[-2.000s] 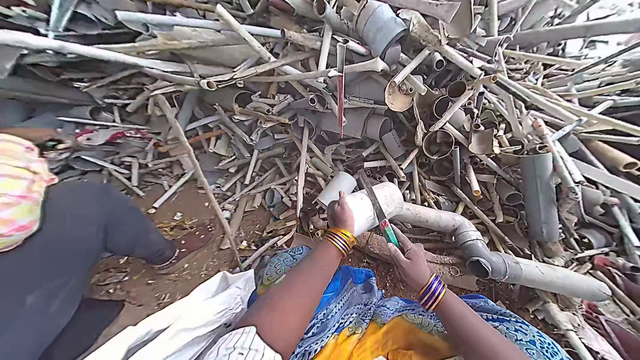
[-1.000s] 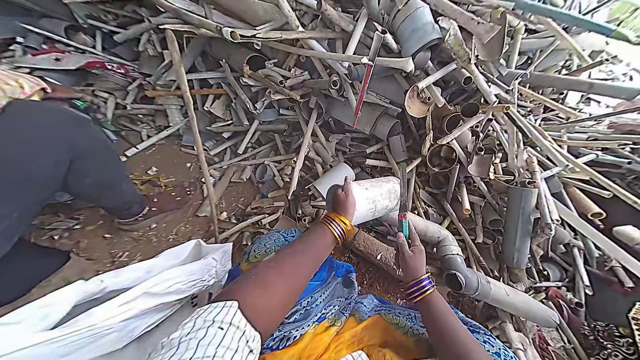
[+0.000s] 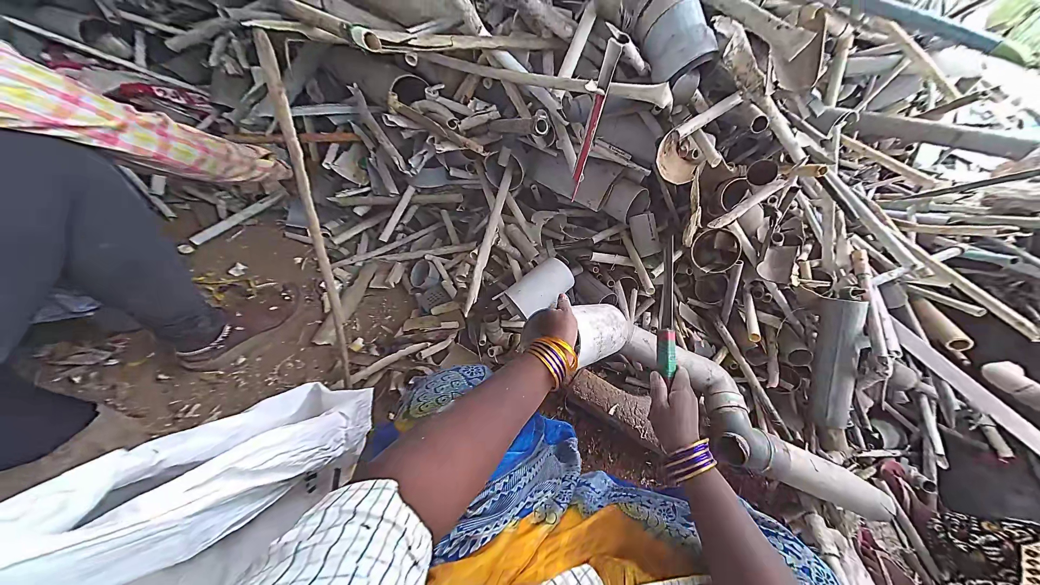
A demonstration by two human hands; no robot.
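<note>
My left hand (image 3: 552,325), with orange and yellow bangles at the wrist, grips a wide white plastic pipe (image 3: 603,331) near its left end. This pipe joins a narrower grey pipe with elbow fittings (image 3: 719,390) that runs down to the right. My right hand (image 3: 674,406), with purple and gold bangles, is closed around the green and red handle (image 3: 667,354) of a long, dark-bladed tool, perhaps a saw. Its blade (image 3: 669,280) points up and away, just right of the white pipe; whether it touches the pipe cannot be told. A short pale pipe piece (image 3: 539,287) lies just beyond my left hand.
A large heap of scrap plastic pipes (image 3: 569,171) spreads ahead and right. A wooden stick (image 3: 301,162) stands in it at the left. Another person's leg (image 3: 122,244) and checked sleeve (image 3: 138,130) are at far left. A white sack (image 3: 244,455) lies at lower left.
The blade, slanted across the white pipe two seconds ago, now points nearly straight up beside it. My right hand has moved down. The other person's sleeve reaches further in.
</note>
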